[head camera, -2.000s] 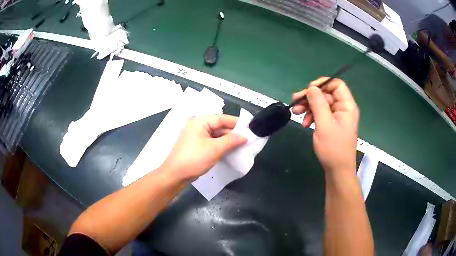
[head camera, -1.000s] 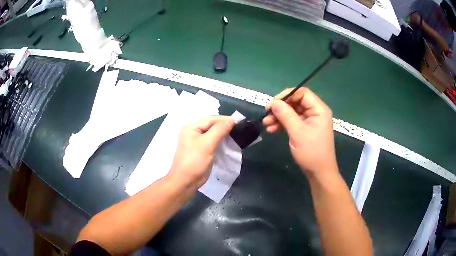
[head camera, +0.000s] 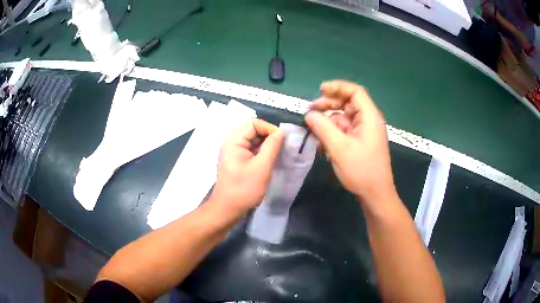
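A white packing sleeve (head camera: 285, 182) hangs between my hands with its opening at the top. The black gooseneck device's oval body shows only as a faint dark shape inside it. Part of the device's thin black stem (head camera: 304, 142) shows at the sleeve's mouth; its round tip is hidden or blurred. My left hand (head camera: 248, 163) pinches the sleeve's upper left edge. My right hand (head camera: 350, 133), slightly blurred, holds the stem near the opening. A stack of empty sleeves (head camera: 151, 121) lies fanned out left of my hands.
Black devices, one of them here (head camera: 276, 69), lie on the green conveyor belt (head camera: 379, 77) beyond the white rail (head camera: 237, 90). A wrapped post (head camera: 102, 41) stands upper left. A ribbed clear tray (head camera: 29, 124) is far left. Filled sleeves (head camera: 433, 198) lie right. A person is at upper right.
The device body has gone down into the sleeve, and my right hand has come closer to the opening. The sleeve now hangs straighter. The device on the belt has shifted right.
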